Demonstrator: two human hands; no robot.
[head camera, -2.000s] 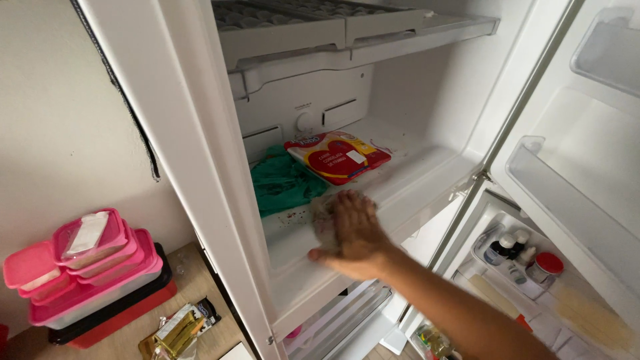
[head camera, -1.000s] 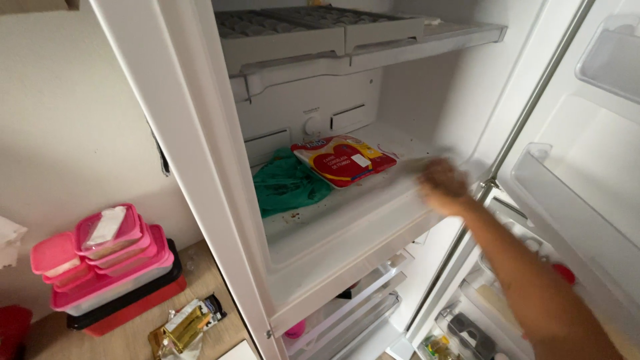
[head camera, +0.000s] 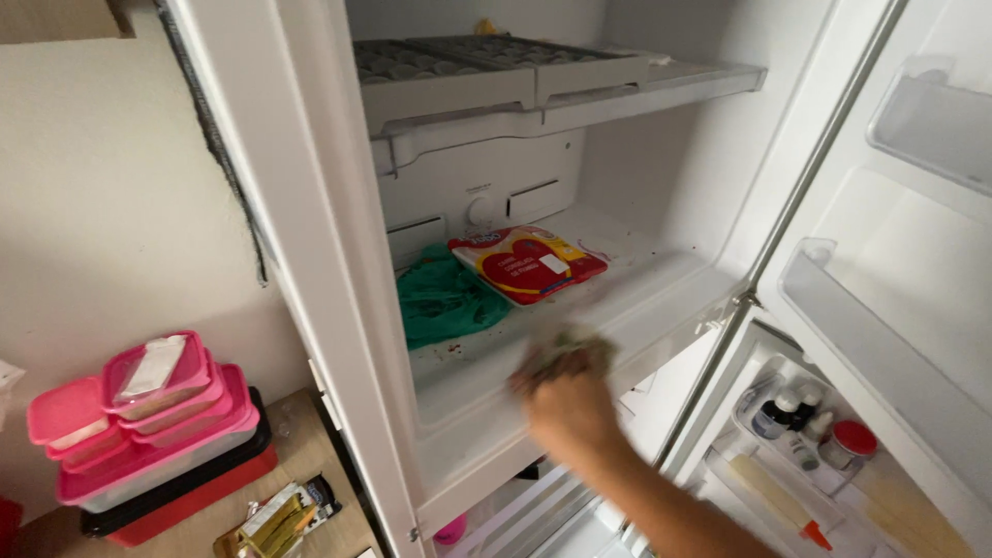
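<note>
My right hand (head camera: 570, 411) is closed on a crumpled, blurred cloth (head camera: 570, 353) at the front of the freezer compartment floor (head camera: 465, 395). Behind it lies a red frozen meat packet (head camera: 527, 263) with a heart on it, its left edge against a green plastic bag (head camera: 446, 302). Small reddish and dark crumbs lie around the bag and the packet. My left hand is out of view.
Grey ice trays (head camera: 496, 70) rest on the upper shelf. The open freezer door (head camera: 891, 310) with its racks is at the right, above the open fridge door holding bottles (head camera: 783, 411). Pink-lidded containers (head camera: 163, 411) and wrappers (head camera: 279, 519) sit on a wooden surface at the left.
My right hand, at the compartment's right front edge one second ago, has moved left with the cloth along the floor's front. The packet and green bag have stayed in place.
</note>
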